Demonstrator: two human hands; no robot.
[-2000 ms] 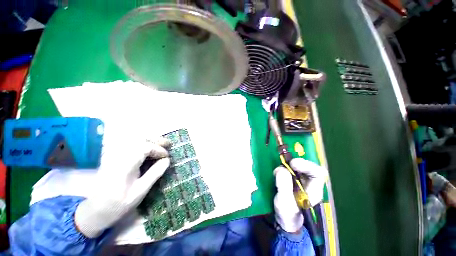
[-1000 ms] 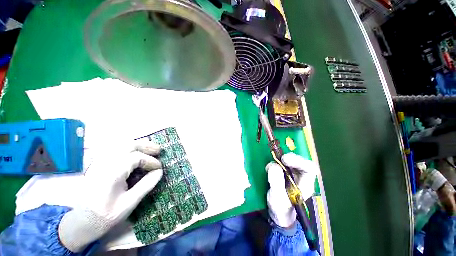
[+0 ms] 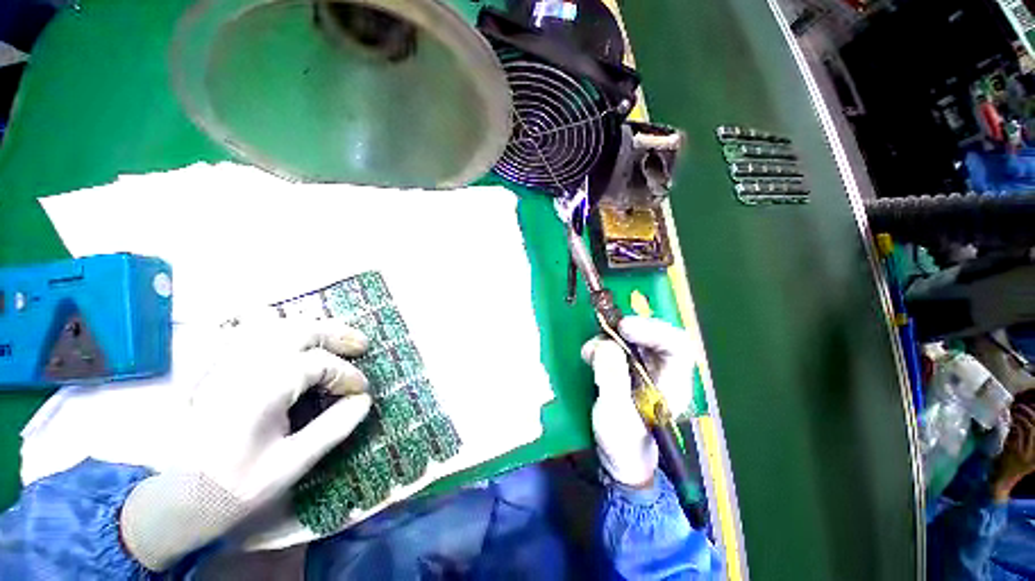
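Observation:
A green PCB panel (image 3: 392,380) lies on white paper sheets (image 3: 454,261). My left hand (image 3: 272,409), in a white knit glove, rests on the panel's left part with thumb and fingers bent together; whether it grips the panel is hidden. My right hand (image 3: 638,392), also gloved, holds a soldering iron (image 3: 647,403) by its dark handle with yellow band. The iron's metal tip points up and away, towards the fan's lower edge, right of the paper.
A fume hood (image 3: 352,97) stands behind the paper, beside a black fan (image 3: 550,127). A stand (image 3: 647,165) and sponge tray (image 3: 631,233) sit by the conveyor belt (image 3: 772,340), which carries boards (image 3: 766,167). A blue box (image 3: 85,321) is left. Another person's hand (image 3: 1014,448) is far right.
The view has shifted, so the bench things appear further left. My left hand remains on the panel and my right hand still holds the iron beside the paper.

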